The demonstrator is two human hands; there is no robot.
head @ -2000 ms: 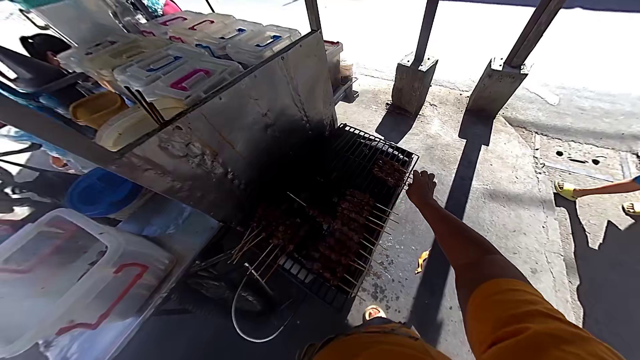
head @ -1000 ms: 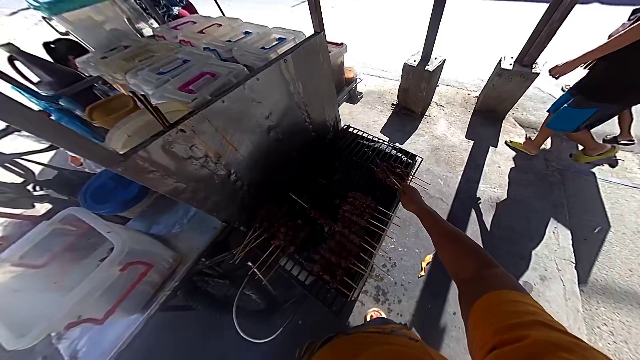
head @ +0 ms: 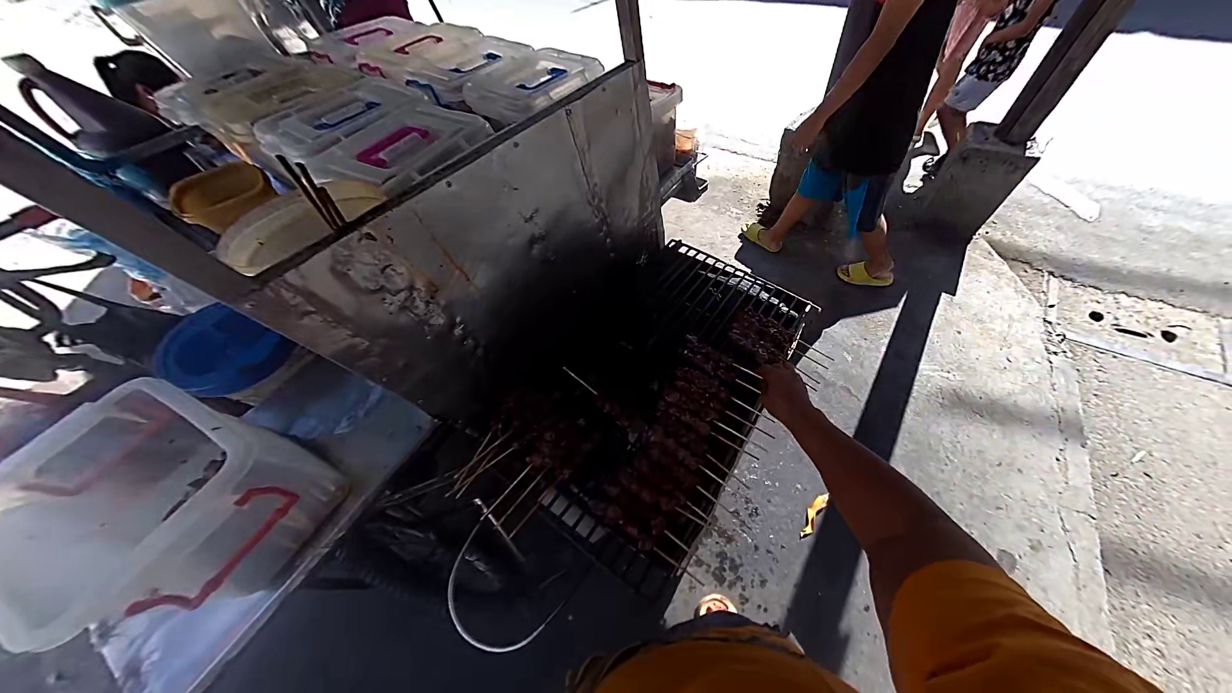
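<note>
My right hand [head: 784, 390] is at the right edge of the metal grill grate [head: 712, 279], against a small bunch of meat skewers [head: 760, 335] whose sticks poke out past the edge; its fingers are partly hidden, so their hold is unclear. Left of it, a long row of meat skewers [head: 674, 423] lies across the grate with sticks pointing right. Another dark heap of skewers [head: 544, 433] lies at the grate's left, sticks pointing down-left. Smoke-dark shadow hides the grate's middle. My left hand is out of view.
A sooty sheet-metal cart panel [head: 500, 231] rises behind the grill. Lidded plastic boxes [head: 385, 135] stand on the cart, with a larger clear box [head: 164, 510] at lower left beside a blue basin [head: 221, 348]. A person in yellow slippers [head: 866, 274] stands beyond the grill, near concrete post bases [head: 982, 178].
My right hand has moved from the grate's right rim, down and left to the skewers near it. The person in yellow slippers has come left, close to the grill; more people appear behind.
</note>
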